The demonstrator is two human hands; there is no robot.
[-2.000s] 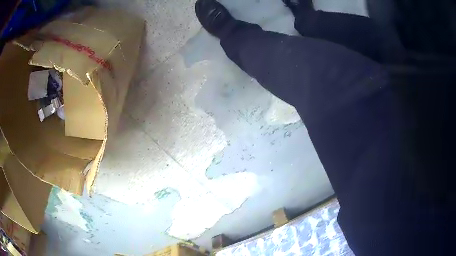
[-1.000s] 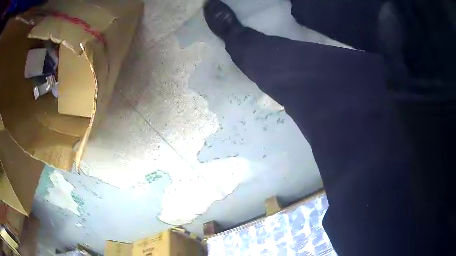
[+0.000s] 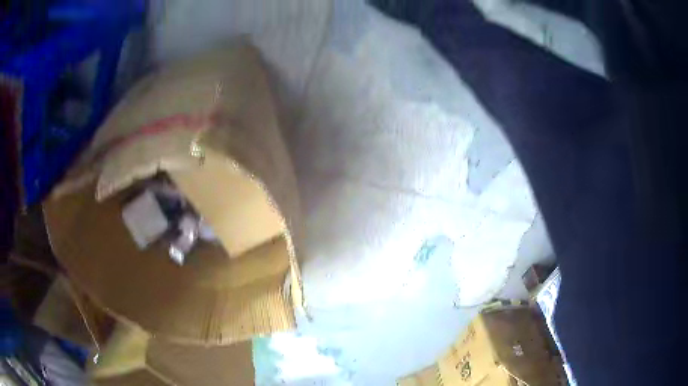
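Note:
A large, rounded, sagging open scrap carton (image 3: 256, 136) stands on the floor at the left, with a blurred red stripe on its outside. Small pale and dark pieces (image 3: 145, 219) lie inside it. Neither of my hands is in the picture. My dark trouser leg (image 3: 603, 203) fills the right side. The view is tilted and somewhat blurred.
A blue plastic stool or crate (image 3: 45, 56) is at the upper left. A brown carton (image 3: 483, 350) stands at the lower right, beside a sliver of the pale wrapped load (image 3: 551, 298). Other cardboard (image 3: 204, 363) lies below the scrap carton. The grey floor (image 3: 362, 226) has worn pale patches.
The view has shifted, so the scrap carton appears further right and larger. More of the blue plastic shows at the upper left. My leg hides most of the wrapped load.

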